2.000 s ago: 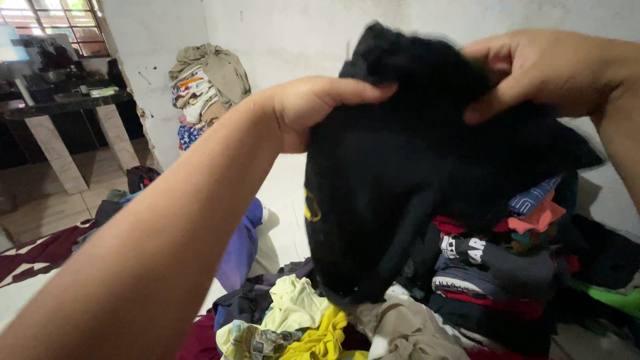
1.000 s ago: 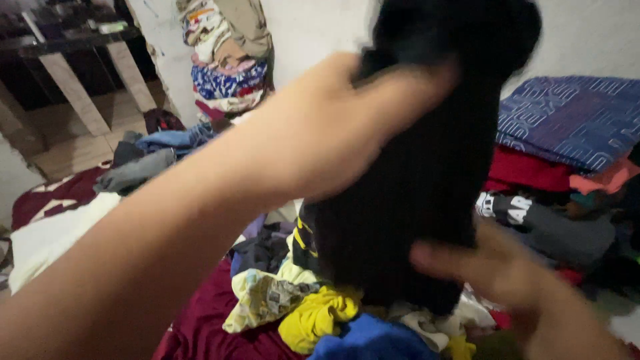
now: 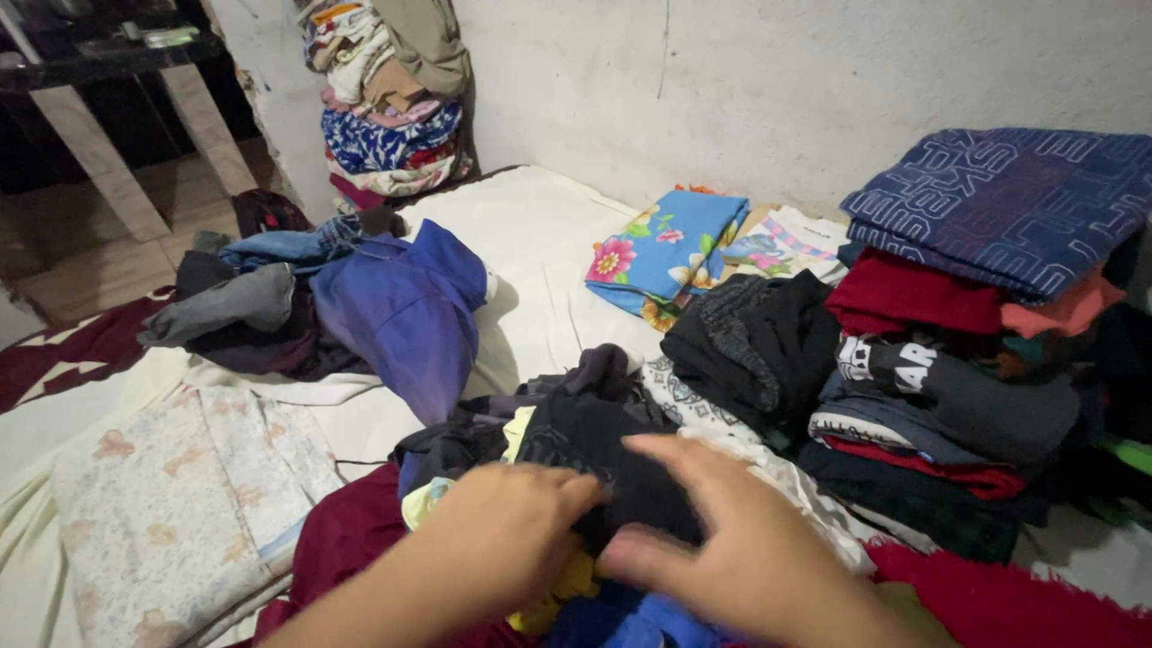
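Observation:
A black garment [image 3: 598, 441], loosely bunched, lies on a heap of mixed clothes low in the middle of the head view. My left hand [image 3: 526, 517] is at its near left side, fingers curled against the cloth; their tips are hidden, so a hold cannot be made out. Over its right side is my right hand [image 3: 711, 531], slightly blurred, thumb and fingers apart. Under and around the hands lie yellow cloth [image 3: 562, 589], blue cloth [image 3: 643, 616] and maroon cloth [image 3: 360, 540]. A folded black garment [image 3: 751, 346] rests just beyond, beside the tall stack.
At right stands a stack of folded clothes topped by patterned navy fabric [image 3: 999, 207]. Folded blue floral cloth [image 3: 670, 252] lies near the wall. Purple-blue cloth [image 3: 405, 297] and dark clothes sit at left, pale floral fabric [image 3: 171, 513] nearer. Another clothes pile [image 3: 391, 135] stands in the corner.
Both hands have come down from holding up a black garment to the heap at the lower middle. The raised black cloth no longer blocks the view of the bed and the stack.

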